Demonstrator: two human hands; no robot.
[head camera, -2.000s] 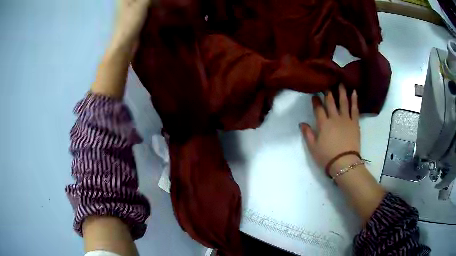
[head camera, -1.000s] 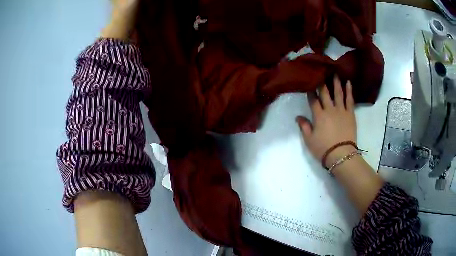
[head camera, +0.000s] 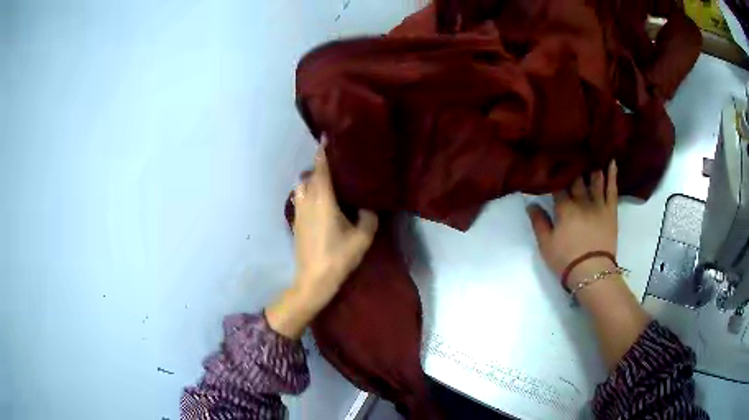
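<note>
A large rust-brown garment (head camera: 493, 115) lies bunched across the top middle of the table, with one narrow length hanging down over the front edge. My left hand (head camera: 328, 234) is at the garment's left side, thumb and fingers on a fold of the cloth; its fingertips are partly hidden. My right hand (head camera: 587, 221) lies flat, palm down, fingers spread, with its fingertips on the garment's lower right edge.
A white-grey sewing machine head (head camera: 727, 197) stands at the right, with its silver needle plate (head camera: 677, 246) beside it. A printed ruler scale (head camera: 501, 381) runs along the front table edge. Thread ends lie on the pale blue surface (head camera: 123, 205) at left. Something yellow shows at top right.
My left hand has come down from the top left towards the middle. The garment's left part is now folded over and bunched further right. My right hand stays at the cloth's edge.
</note>
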